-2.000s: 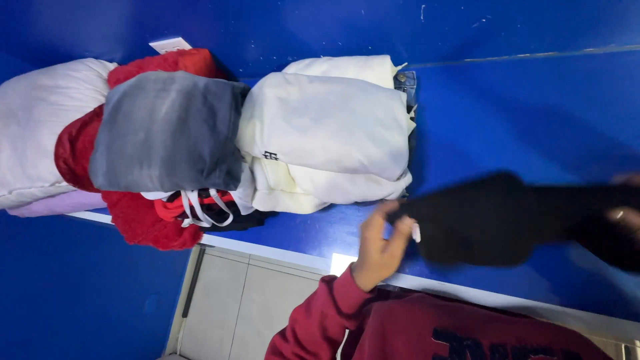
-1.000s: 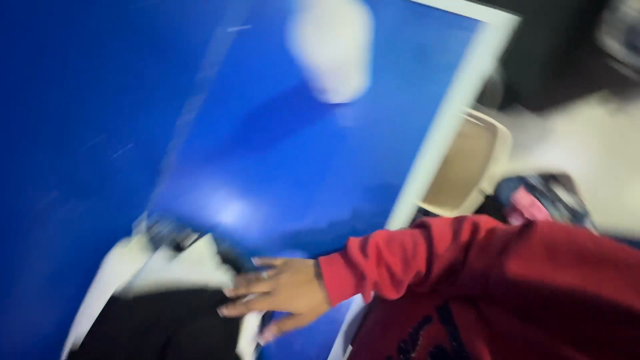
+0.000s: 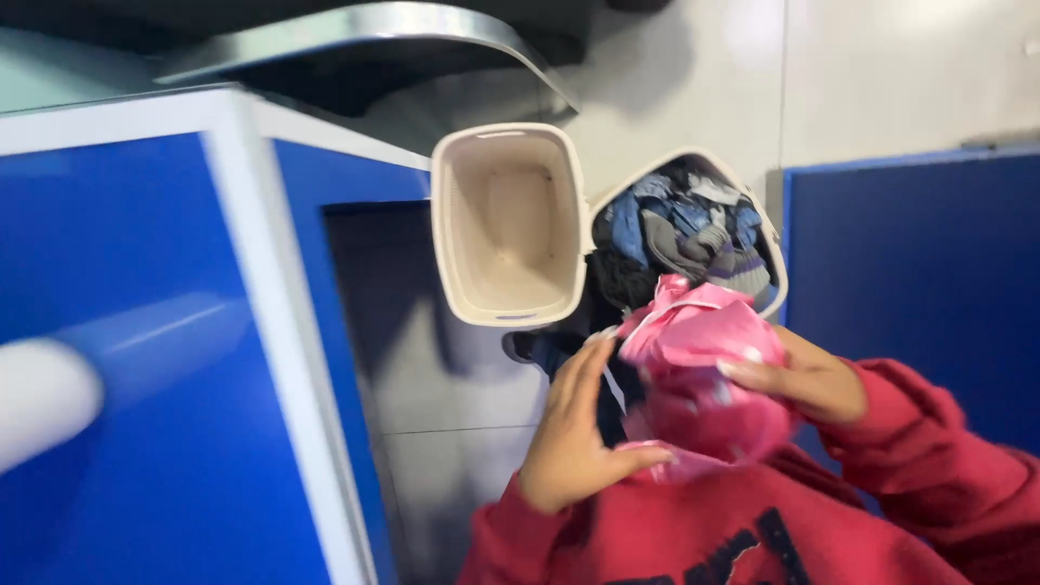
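A bunched pink garment (image 3: 707, 366) of shiny cloth is held in front of my red sweatshirt. My right hand (image 3: 804, 378) grips its right side, thumb on top. My left hand (image 3: 581, 431) is at its left, fingers spread and the thumb under its lower edge; whether it bears any of the cloth's weight is unclear. Just beyond the garment a beige plastic basket (image 3: 782, 272) holds dark, blue and grey clothes (image 3: 691, 219). To its left stands an empty beige plastic basket (image 3: 510, 223).
A blue table with a white edge (image 3: 268, 325) fills the left side, with a blurred white object (image 3: 45, 398) on it. A blue panel (image 3: 910, 260) stands at the right. A curved metal edge (image 3: 390, 20) runs across the top left, above the tiled floor (image 3: 861, 81).
The view has swung from the folded clothes on the blue table to the baskets. The black garment is out of view, and a pink garment is now in my right hand.
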